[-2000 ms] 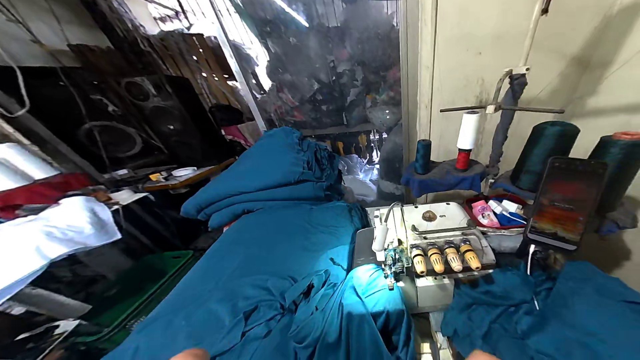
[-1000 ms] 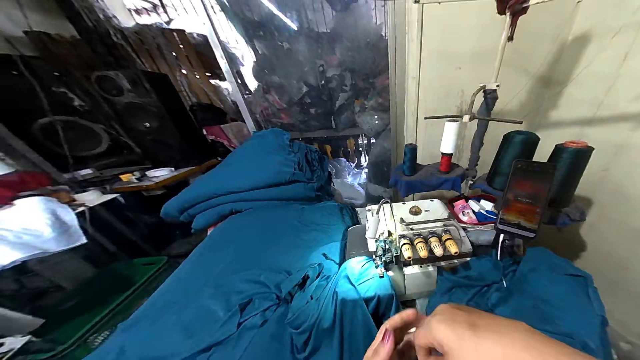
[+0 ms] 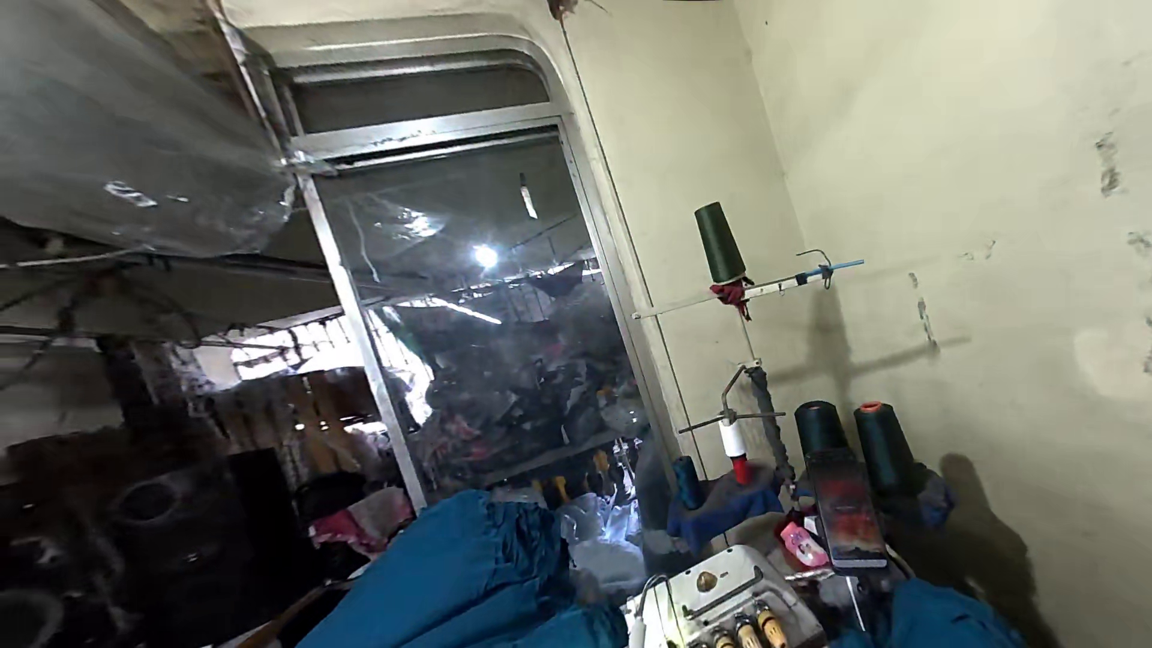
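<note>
Neither of my hands shows in the head view now. At the bottom centre stands a white overlock sewing machine (image 3: 733, 585), cut off by the lower edge, with several tension dials (image 3: 747, 632) on its front. Left of it lies a heap of teal fabric (image 3: 468, 576), and more teal fabric (image 3: 949, 616) is at the lower right. A smartphone (image 3: 846, 513) with a lit screen stands upright right of the machine. Behind are dark green thread cones (image 3: 886, 448), a white and red thread spool (image 3: 733, 441) and a small blue thread spool (image 3: 688, 483).
A thread stand rises by the wall, its crossbar (image 3: 684, 306) bearing a green thread cone (image 3: 720, 243). A metal-framed glass panel (image 3: 504, 360) stands behind the fabric. Dark loudspeakers (image 3: 153, 540) are at the left. A pink item (image 3: 803, 544) lies between machine and phone.
The view has swung upward. A hand at the lower edge two seconds ago, then hands together in front of the machine one second ago, are now out of sight.
</note>
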